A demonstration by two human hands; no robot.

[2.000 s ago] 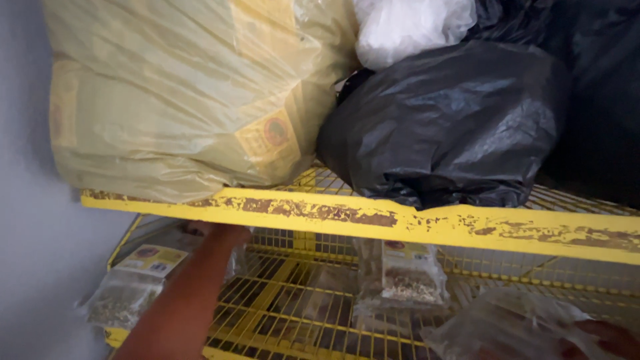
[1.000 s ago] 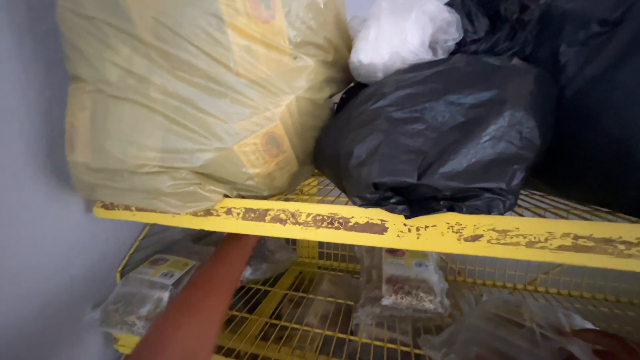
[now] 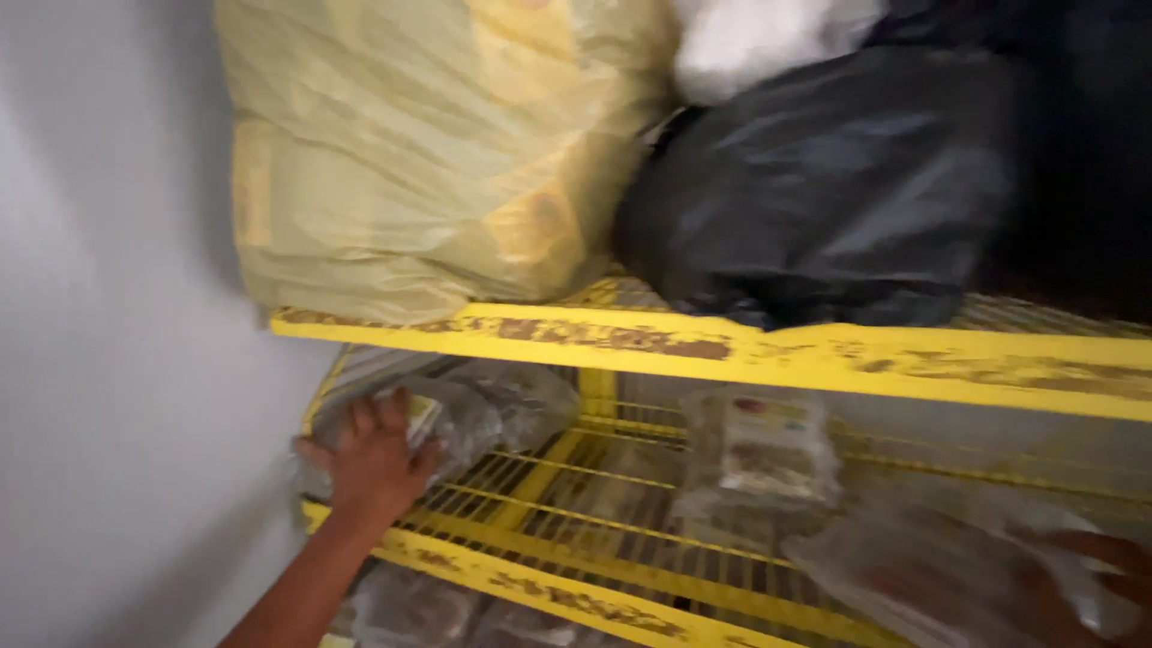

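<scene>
My left hand (image 3: 373,459) rests with spread fingers on a clear plastic package (image 3: 423,418) with a yellowish label, at the left end of the lower wire shelf. Behind it lies another clear plastic bag (image 3: 531,405). At the right edge, blurred and partly cut off, my right hand (image 3: 1093,571) has its fingers around a translucent plastic bag (image 3: 936,562). Between my hands, a clear package with a label (image 3: 765,450) sits toward the back of the shelf.
The chipped yellow edge of the upper shelf (image 3: 630,342) runs above my hands. On that shelf stand a big yellowish bag (image 3: 405,180), a black plastic bag (image 3: 828,189) and a white bag (image 3: 765,40). A grey wall (image 3: 117,270) is at left. More bags (image 3: 414,603) lie below.
My left hand has come forward from deeper under the upper shelf and moved left onto the labelled package. The right hand stays at the translucent bag.
</scene>
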